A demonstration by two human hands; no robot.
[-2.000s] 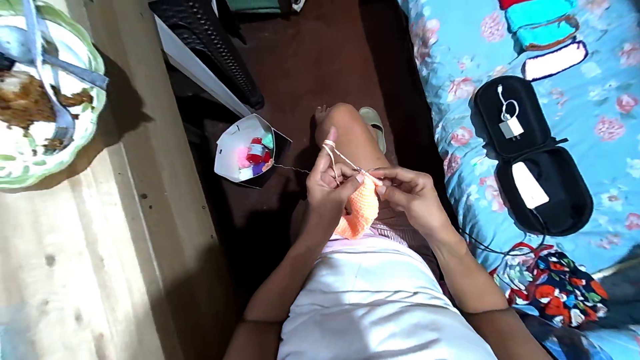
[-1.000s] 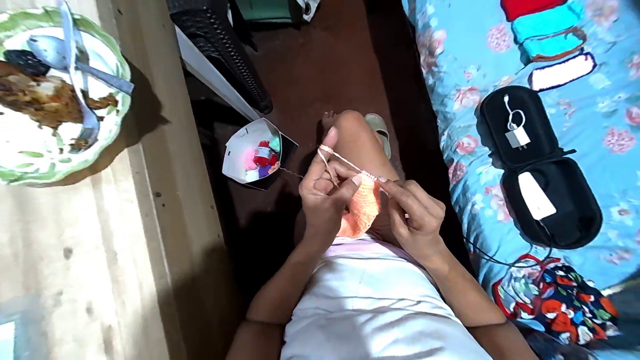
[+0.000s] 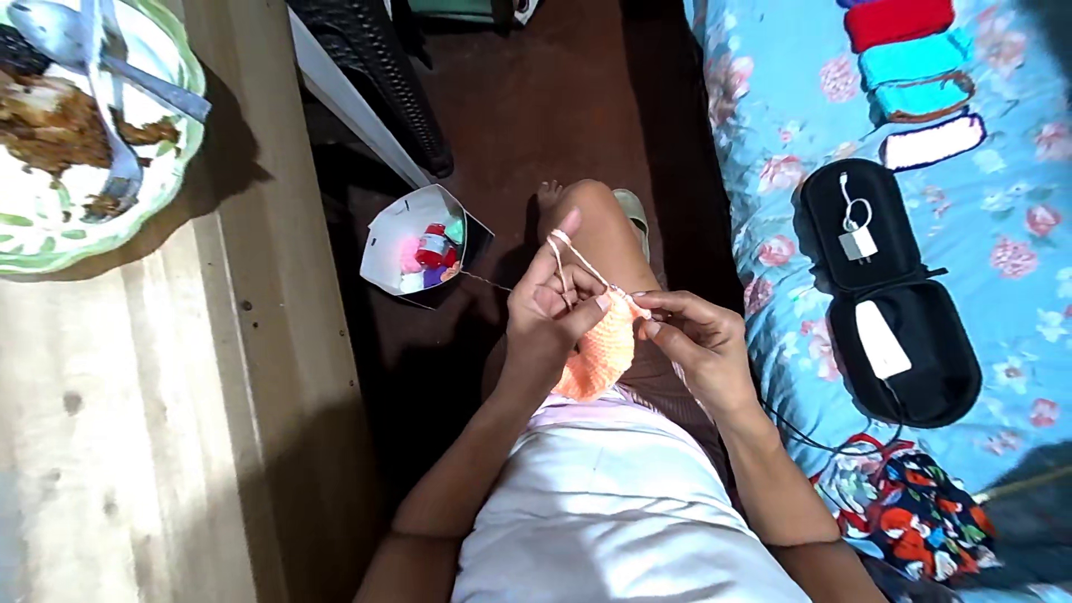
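Observation:
My left hand (image 3: 553, 306) pinches the upper edge of a peach crocheted piece (image 3: 599, 356) between thumb and fingers, with a strand of peach yarn (image 3: 584, 258) looped over its raised index finger. At the right end of that edge my right hand (image 3: 699, 335) has its thumb and fingertips closed on the work; a hook there is too hidden to make out. The piece hangs in a curve above my lap. A thin strand runs left from my left hand to a white box (image 3: 383, 243) that holds several balls of yarn (image 3: 434, 248) in red, pink, purple and mint.
On the left, a wooden table (image 3: 293, 360) bears a green-rimmed plate (image 3: 194, 126) of food with cutlery. A flowered bed (image 3: 775, 218) at right holds an open black case (image 3: 963, 360) with a charger (image 3: 856, 243), folded crocheted pieces (image 3: 913, 63) and a patterned cloth (image 3: 913, 515). A black chair (image 3: 377, 75) stands ahead.
My right hand's fingers have shifted slightly at the edge of the peach piece. Both hands keep hold of it, and the yarn stays over my left index finger.

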